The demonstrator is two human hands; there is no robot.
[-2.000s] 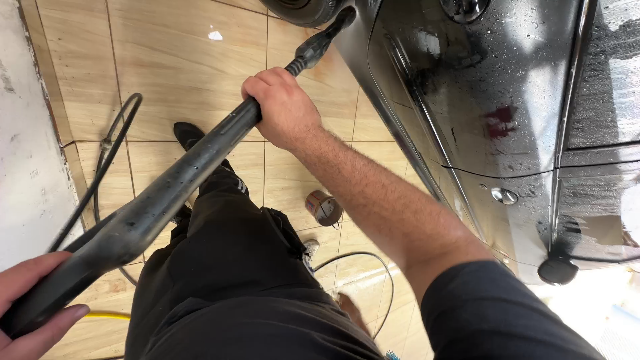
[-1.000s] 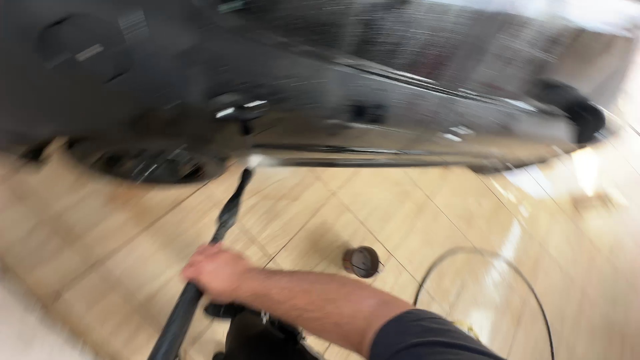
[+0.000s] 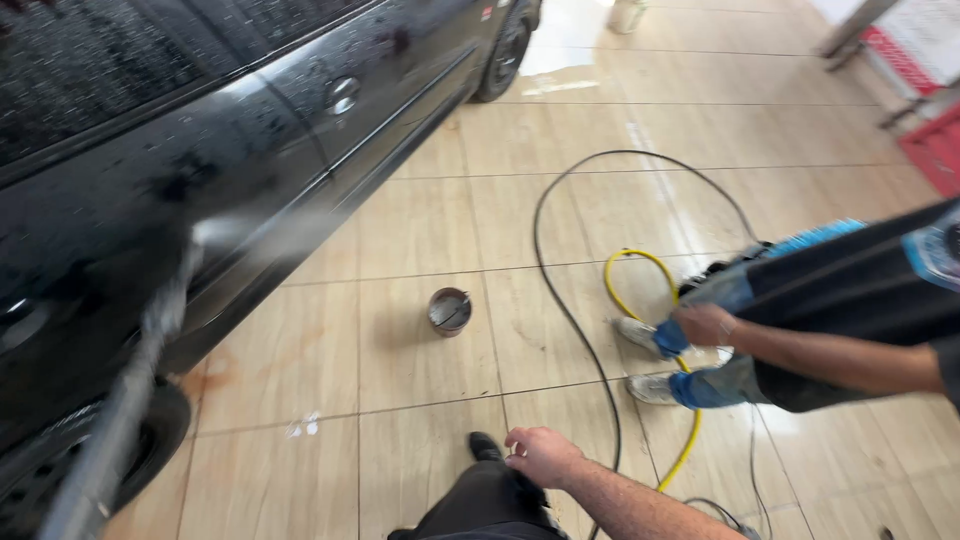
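Across the left of the head view runs a long pressure-washer wand [image 3: 120, 420], blurred, its nozzle against the side of a wet black car [image 3: 247, 142] and a pale spray coming off it. The wand's rear end is out of frame, and so is my left hand. My right hand [image 3: 544, 456] is off the wand, over the floor beside my dark trouser leg, fingers loosely curled with nothing seen in them. A small brown bucket [image 3: 450, 312] with greyish contents stands on the tiles between the car and me.
A co-worker in a dark apron [image 3: 825, 300] stands at the right, one hand low by the knees. A black hose [image 3: 541, 225] and a yellow hose [image 3: 694, 442] loop over the tiled floor. A pale container [image 3: 628, 15] stands at the top, a red object [image 3: 934, 154] at the right.
My right hand has let go of the wand, which it held in both earlier frames. The view has swung a lot, and a co-worker now shows at the right.
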